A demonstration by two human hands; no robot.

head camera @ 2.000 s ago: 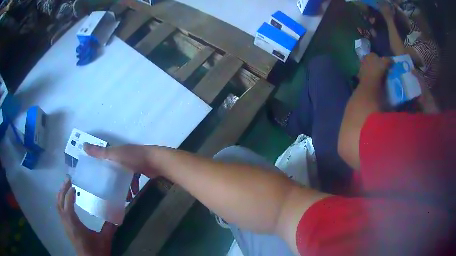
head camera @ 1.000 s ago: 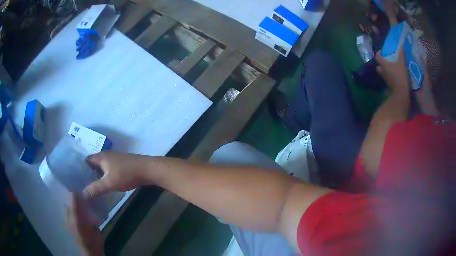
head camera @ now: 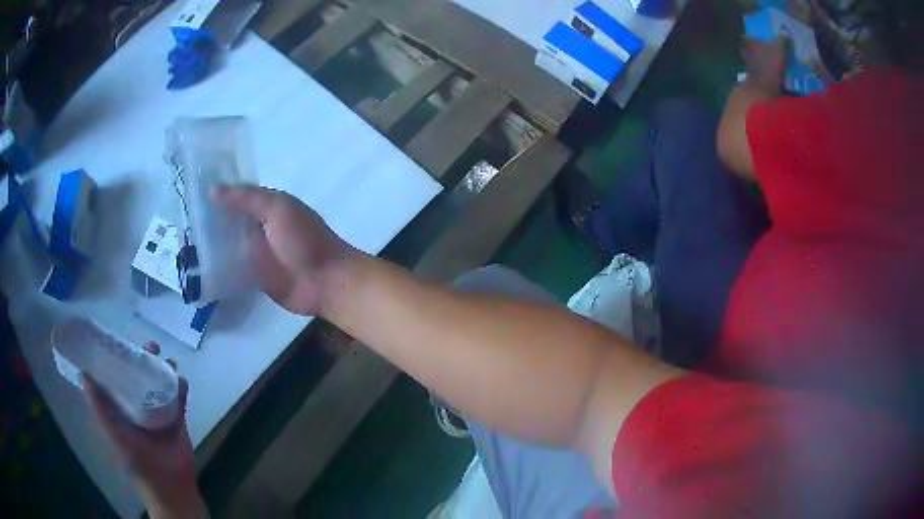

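My right hand [head camera: 289, 243] holds a long white housing shell [head camera: 225, 193] by its side, above the white board. Thin wires and a small dark part [head camera: 188, 266] show along the shell's left edge. My left hand [head camera: 147, 436] holds another white shell [head camera: 117, 373], rounded at the ends, with a round slotted pattern at its lower right end. The two shells are apart. Behind and below the right shell, a white-and-blue retail box [head camera: 160, 258] rests on the board.
Blue-and-white boxes stand at the board's left [head camera: 69, 228] and on the far board [head camera: 582, 61]. A crumpled blue item [head camera: 189, 58] lies by an open box. A slatted wooden pallet [head camera: 436, 112] shows between the boards. A neighbouring person in red [head camera: 841, 193] holds a light-blue box.
The white housing is now in two separate shells, one in each hand. My right hand has moved up and right with one; my left hand holds the other lower left. The neighbour's hand has moved up.
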